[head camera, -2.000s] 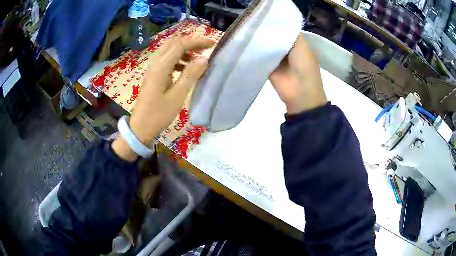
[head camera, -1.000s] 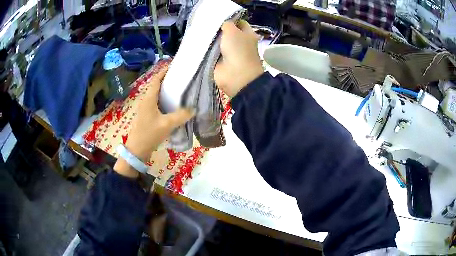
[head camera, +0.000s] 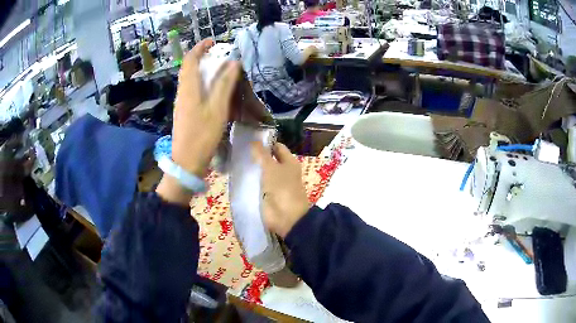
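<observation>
My right hand (head camera: 283, 189) grips a stack of interlined pieces (head camera: 247, 195), with pale grey-white faces and brown edges, hanging nearly upright over the red-printed cream board. My left hand (head camera: 205, 117) is raised above and left of the stack, palm inward. A white piece with a brown side (head camera: 251, 106) shows between its thumb and fingers and reaches down towards the top of the stack. Whether this piece is separate from the stack is not clear. The left hand is slightly blurred.
The cream board (head camera: 215, 243) joins the white machine table (head camera: 379, 208). At right are the sewing machine (head camera: 527, 189), a black case (head camera: 549, 262) and blue-orange snips (head camera: 519, 247). A white tub (head camera: 395, 135) and brown pieces stand behind. Blue cloth hangs at left. A person sits further back.
The view has tilted up, showing more of the room. My left hand has risen from beside the stack to above it. The stack now hangs more upright in my right hand.
</observation>
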